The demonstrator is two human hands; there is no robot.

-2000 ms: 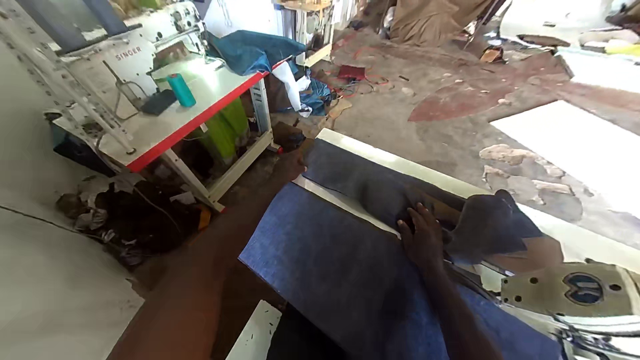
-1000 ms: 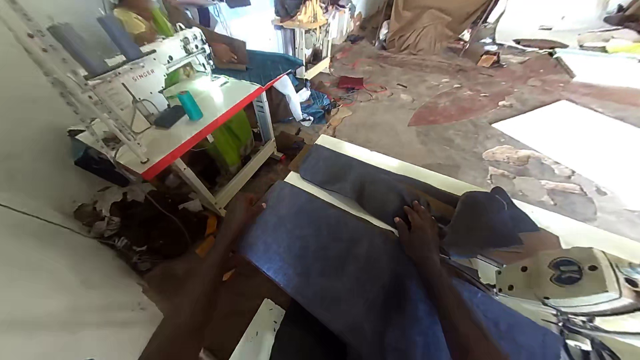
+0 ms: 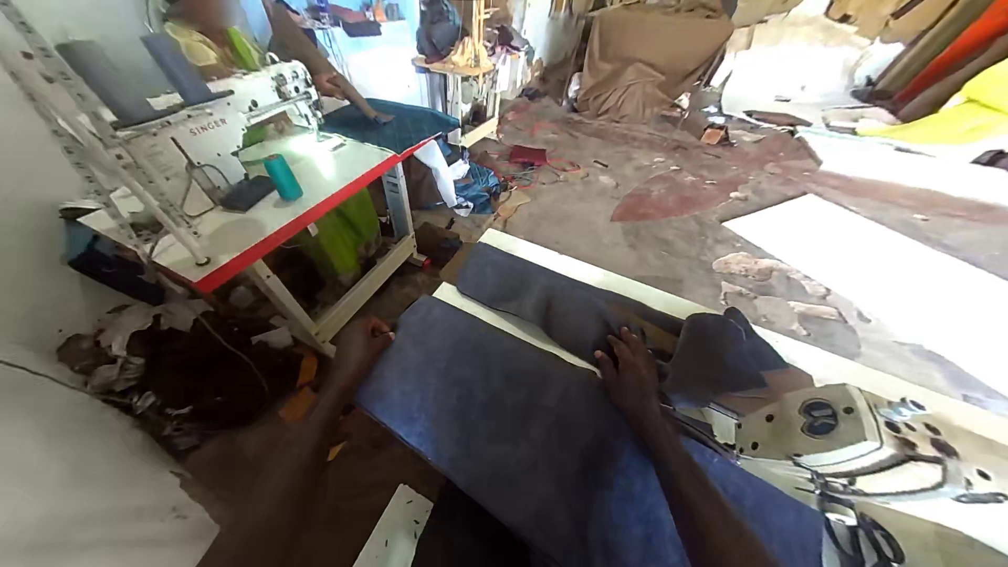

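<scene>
A large dark blue leather-like panel [image 3: 504, 425] lies over the near side of the white sewing table and across my lap. My left hand [image 3: 366, 340] is at its far left corner, fingers bent by the edge; whether they pinch it is unclear. My right hand [image 3: 630, 374] rests with spread fingers where this panel meets a second, darker piece [image 3: 528, 295]. To the right of that hand lies a folded dark piece [image 3: 713, 354]. An industrial sewing machine head [image 3: 819, 433] stands at the right; its needle area is partly hidden.
At the left, a Singer sewing machine [image 3: 205, 134] stands on a red-edged table [image 3: 291, 244] with a teal thread cone [image 3: 283, 177]. A co-worker's hand [image 3: 378, 116] rests on teal material [image 3: 402, 126] there. Scraps [image 3: 118, 346] lie on the floor below, near the wall.
My left hand has moved from the table's far left edge toward the blue panel's corner. The co-worker has come into view behind the Singer machine. My right hand has stayed about where it was.
</scene>
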